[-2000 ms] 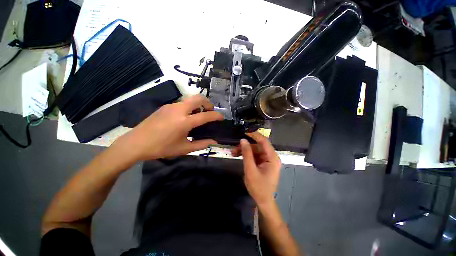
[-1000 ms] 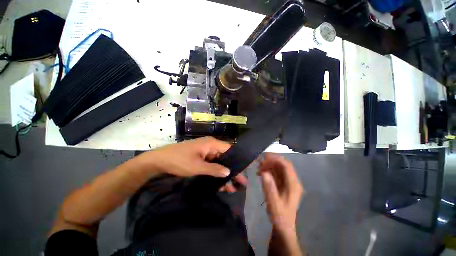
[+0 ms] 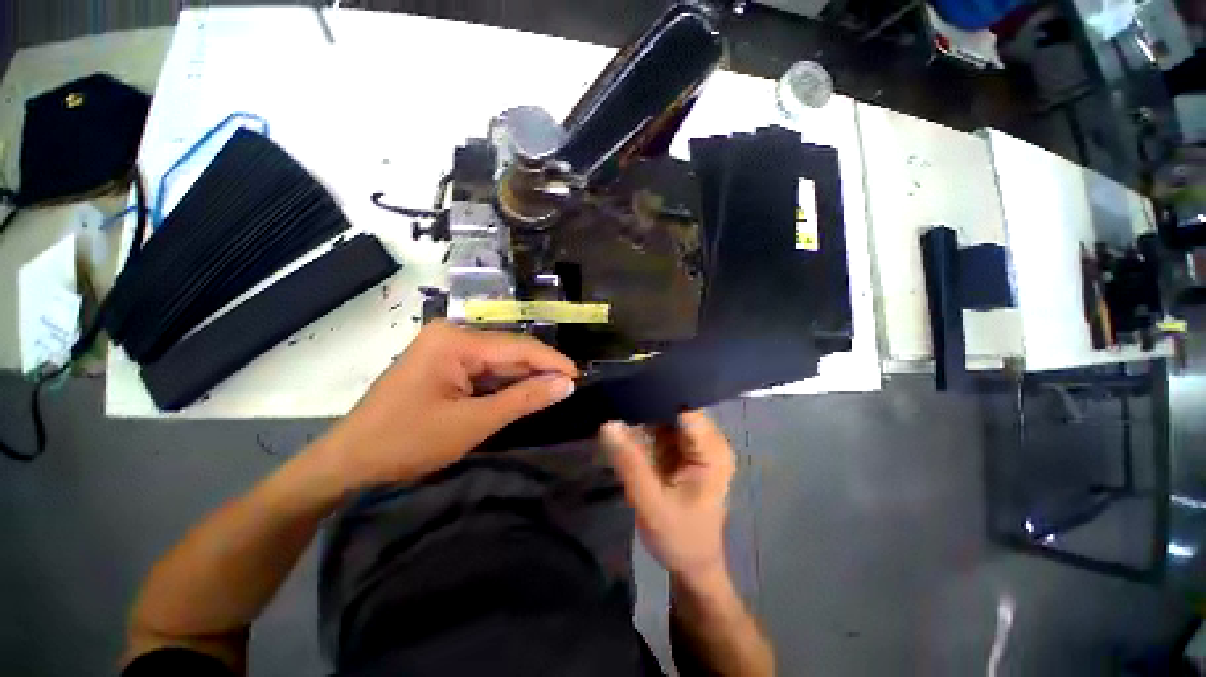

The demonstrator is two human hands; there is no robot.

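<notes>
A long black strip [image 3: 714, 374] lies slantwise in front of the skiving machine [image 3: 489, 251], its right part over the front of the black cover box. My left hand [image 3: 456, 397] pinches the strip's left part between thumb and fingers. My right hand [image 3: 681, 483] is at the strip's lower edge with thumb and fingers apart; its fingertips are partly behind the strip, so contact is unclear. A yellow bar [image 3: 540, 312] shows on the machine's front. A fanned stack of black strips [image 3: 232, 238] and a separate black strip [image 3: 271, 318] lie left of the machine.
Black pieces lie on the cover box [image 3: 774, 238], which has a yellow-white label. The glossy belt guard [image 3: 648, 86] slants back. A round white container [image 3: 804, 87] stands behind. A black bag [image 3: 82, 132], blue cord [image 3: 199, 143] and white paper [image 3: 50, 302] are left. A side table holds a black piece [image 3: 942, 304].
The strip has come away from the machine's feed area and now lies flatter across its front. My right hand has moved left to the strip's lower edge. The camera view has shifted.
</notes>
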